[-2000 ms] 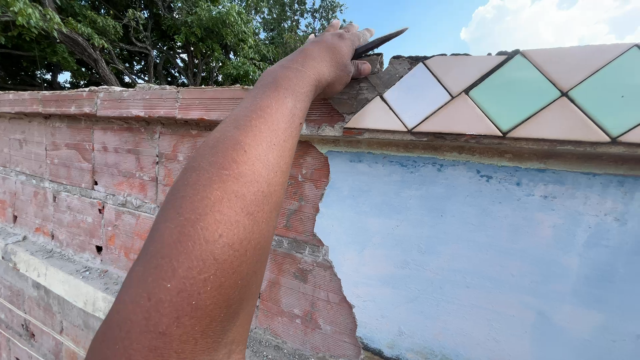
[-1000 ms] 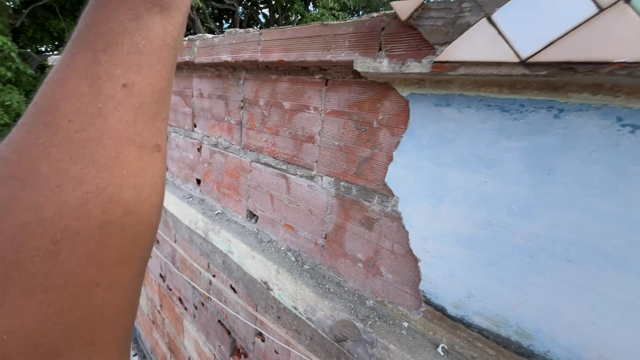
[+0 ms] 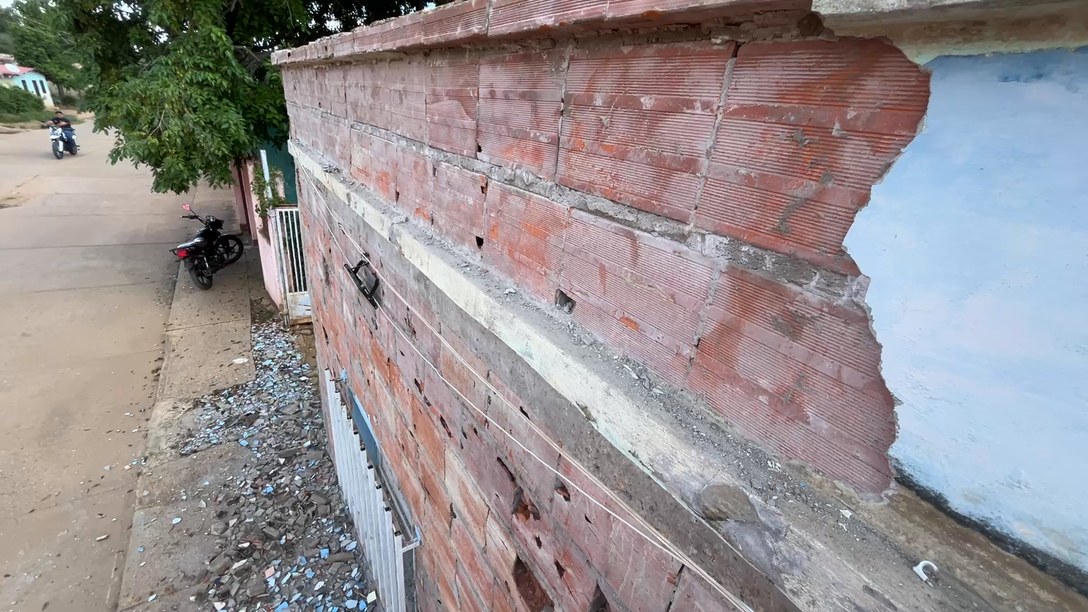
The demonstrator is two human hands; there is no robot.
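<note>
Neither of my hands shows in the head view now. A bare hollow-brick wall (image 3: 629, 127) runs from the upper left to the right, its ribbed red blocks exposed. At the right, blue-painted plaster (image 3: 986, 246) meets the brick along a jagged broken edge. Below the upper blocks, a concrete ledge (image 3: 527, 340) carries grey dust and crumbs of mortar. A small white cable clip or hook (image 3: 926, 570) lies on the ledge at the lower right. Pale cables (image 3: 510, 408) run along the lower brickwork, past a black metal bracket (image 3: 363, 282).
Far below at the left, broken plaster rubble (image 3: 280, 501) covers the ground beside white window bars (image 3: 365, 493). A parked motorcycle (image 3: 206, 246) stands near a white gate (image 3: 291, 251). A person on a motorcycle (image 3: 61, 136) is on the road (image 3: 76, 340). A leafy tree (image 3: 195, 93) overhangs the wall's far end.
An arm reached up to the wall's tiled top, its hand holding a dark pointed tool; the arm has left the view. The view has swung left and down, showing the street.
</note>
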